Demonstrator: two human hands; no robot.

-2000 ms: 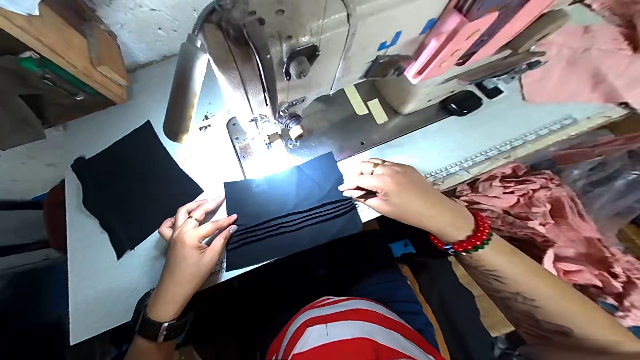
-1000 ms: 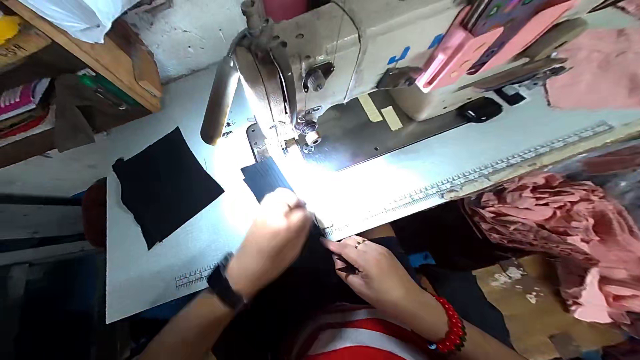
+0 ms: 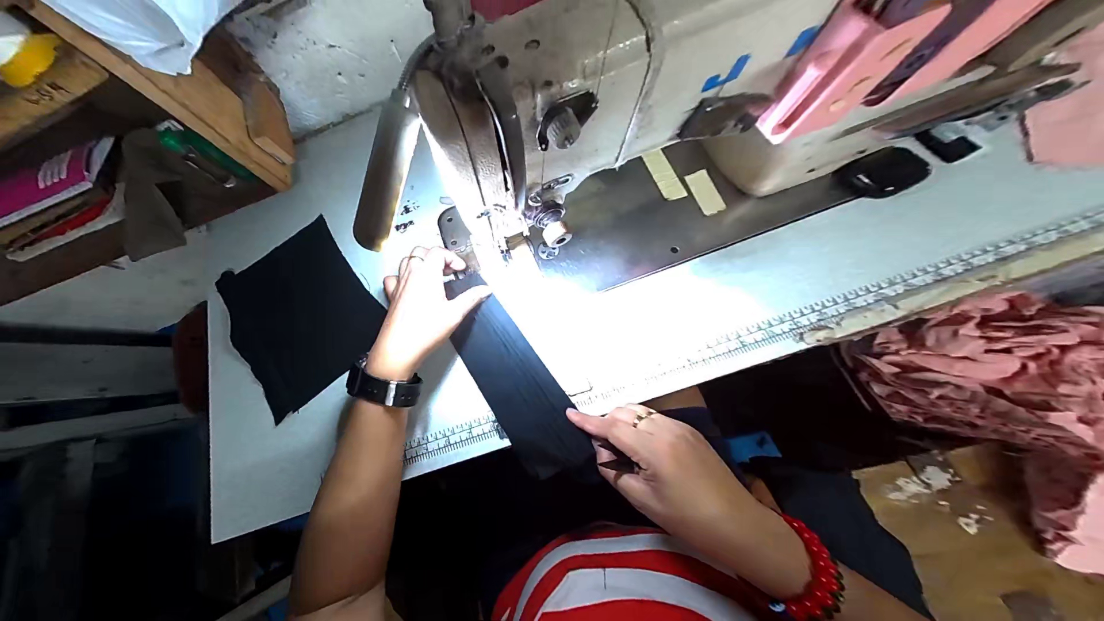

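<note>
A folded strip of black fabric [image 3: 517,371] runs from beside the presser foot of a sewing machine [image 3: 509,237] down over the table's front edge. My left hand [image 3: 427,297], with a black watch at its wrist, pinches the strip's far end, just left of the presser foot. My right hand [image 3: 642,440], with a red bead bracelet, grips the strip's right edge near the front of the table. A second black fabric piece [image 3: 297,319] lies flat on the left of the table. Glare from the lamp washes out the area around the needle.
A tape measure [image 3: 776,323] runs along the table's front edge. A lamp [image 3: 388,172] hangs left of the machine head. A black object [image 3: 884,171] rests on the right. Pink fabric [image 3: 992,371] is heaped below right. Wooden shelves [image 3: 198,95] stand at the upper left.
The black fabric lay broad, its pleats crosswise, two seconds ago; now it is a narrow strip pointing at the needle. My left hand has moved up to the strip's far end.
</note>
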